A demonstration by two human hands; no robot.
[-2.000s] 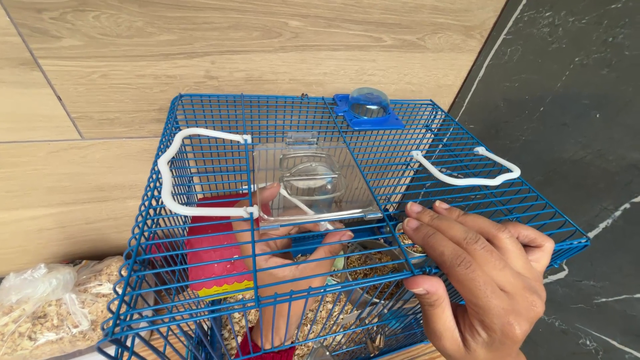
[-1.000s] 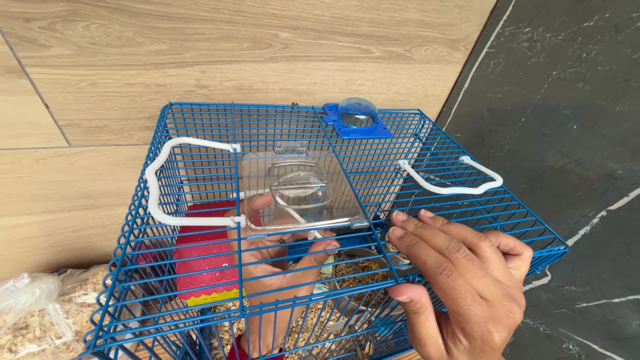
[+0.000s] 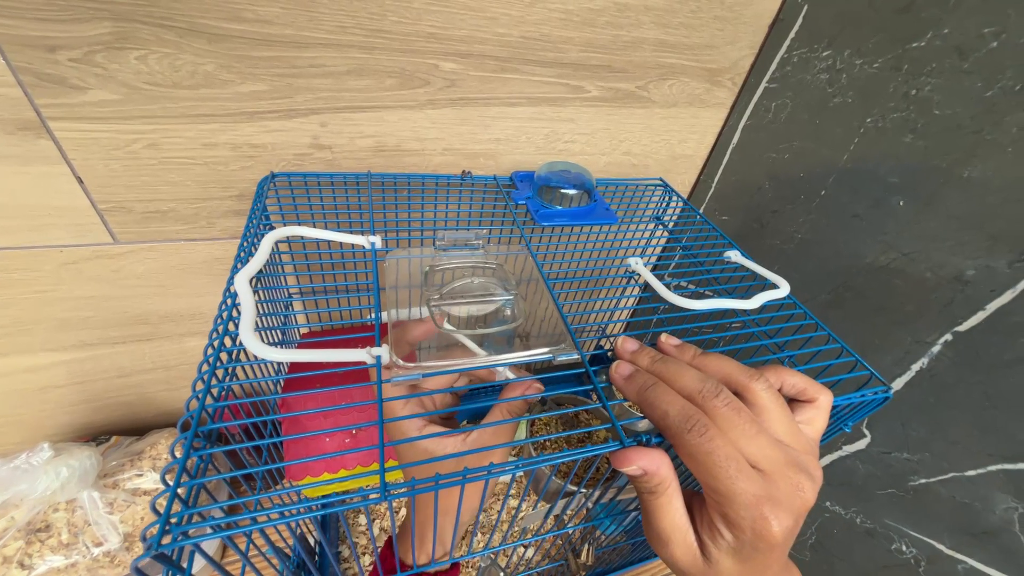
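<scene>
A blue wire cage (image 3: 480, 472) fills the middle of the view. My left hand (image 3: 448, 424) is inside it, below the clear plastic hatch (image 3: 480, 304) in the roof; its fingers are bent around a blue plastic part (image 3: 480, 404), and a white strip runs up from there. Bars and the hatch partly hide these fingers. My right hand (image 3: 720, 440) rests on the outside, fingertips on the top bars near the front edge and thumb lower at the front. A white handle (image 3: 248, 296) stands left of the hatch, another white handle (image 3: 712, 304) to the right.
Inside the cage are a red house roof (image 3: 328, 424) with yellow trim, a bowl of feed (image 3: 572, 440) and wood shavings (image 3: 504, 512). A clear-domed blue fitting (image 3: 564, 196) sits on top at the back. A plastic bag of shavings (image 3: 88, 504) lies left, before the wood-look wall (image 3: 400, 88).
The cage sits slightly lower in the view. Both hands stay in nearly the same places, the left inside and the right on the outer bars.
</scene>
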